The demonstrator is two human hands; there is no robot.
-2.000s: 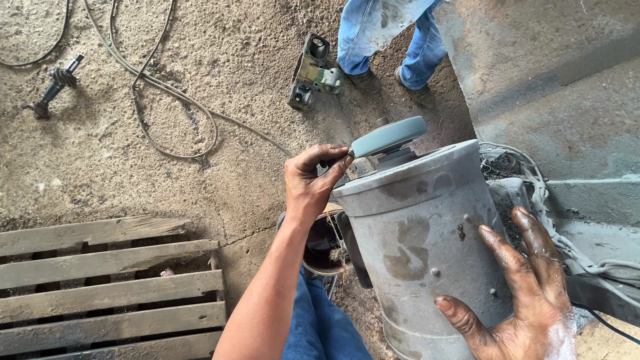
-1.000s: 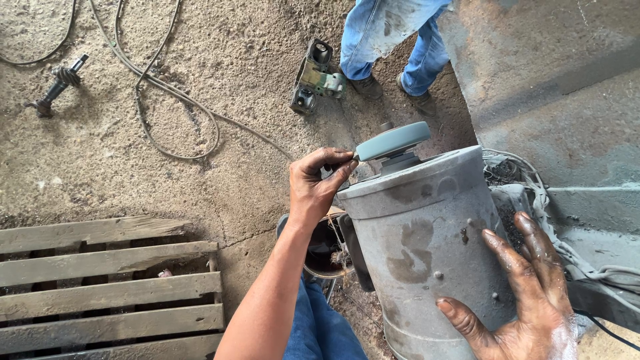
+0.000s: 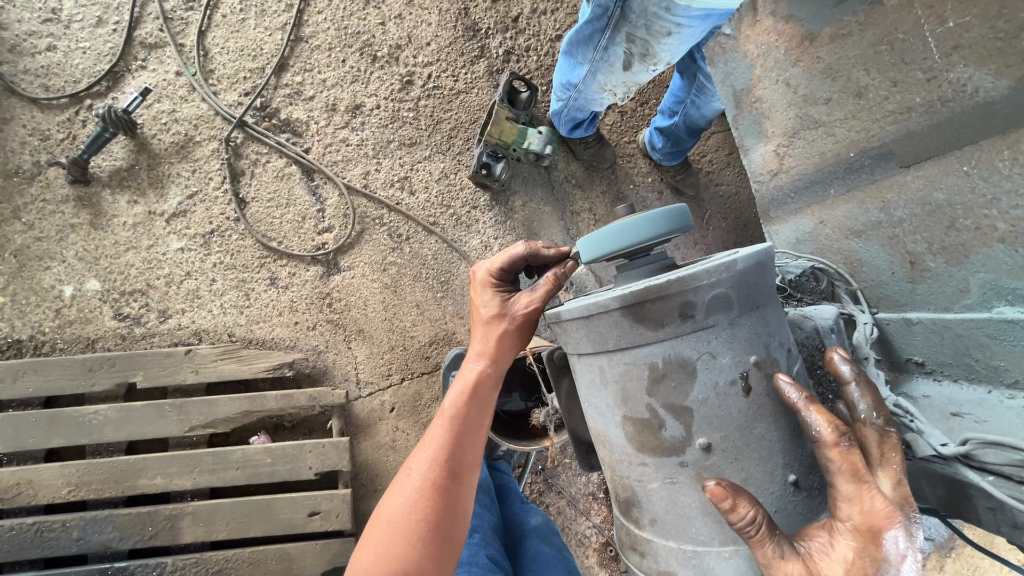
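A grey-green grinding wheel is mounted on the shaft at the top end of a grey metal motor housing. My left hand pinches a small object against the wheel's left edge; most of it is hidden by my fingers, so its kind cannot be told. Lower right, my right hand is spread with fingers apart over the side of the housing, holding nothing; whether it touches the metal cannot be told. Dark wet smudges mark the housing between the hands.
Another person in jeans stands beyond the wheel, beside a metal casting. A cable and a geared shaft lie on the rough floor. A wooden pallet is lower left, a bucket below my left forearm, bundled wires at right.
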